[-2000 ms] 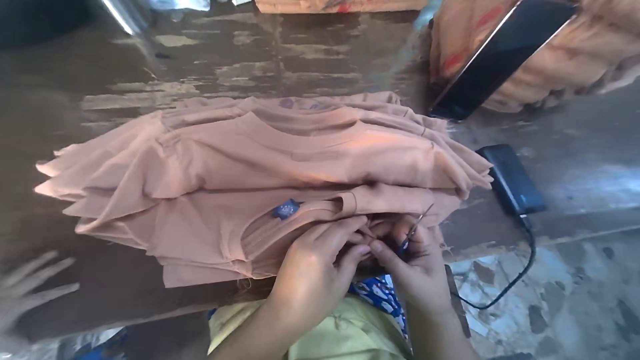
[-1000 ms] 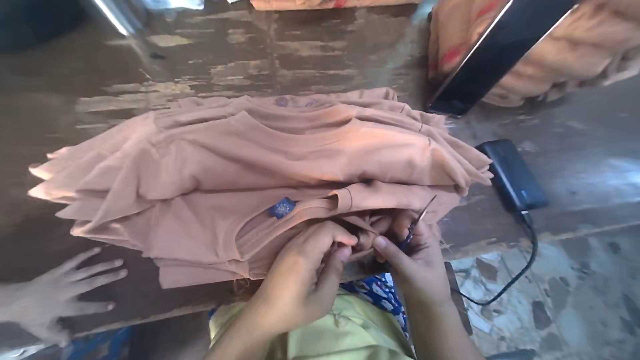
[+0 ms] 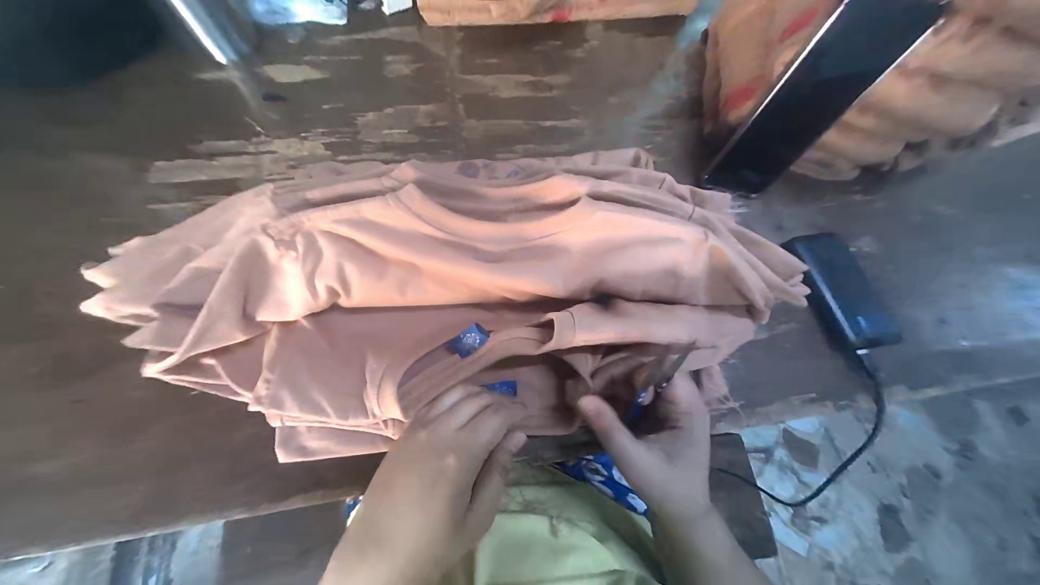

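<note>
A stack of peach-coloured T-shirts point(image 3: 487, 268) lies across the wooden table, collars showing. Blue neck labels point(image 3: 469, 340) show at the nearer collars. My left hand point(image 3: 459, 455) rests on the front shirt beside a label, its fingers curled over the fabric's near edge; whether it pinches the cloth is hidden. In my right hand point(image 3: 650, 447) is a small pair of scissors or thread snips point(image 3: 665, 375), held against the palm with the blades pointing up and to the right. The right thumb lies at the shirt's collar, and part of the snips is hidden by fingers.
A black power bank or adapter point(image 3: 845, 288) with a cable point(image 3: 869, 439) lies to the right of the shirts. Behind it a phone-like dark slab point(image 3: 821, 97) leans against a peach cloth bundle point(image 3: 918, 122). The table's near edge point(image 3: 203, 516) runs below; patterned floor shows at right.
My left hand has moved left, away from my right hand, and a second blue label now shows. Another person's hand, seen at the left edge earlier, is out of view.
</note>
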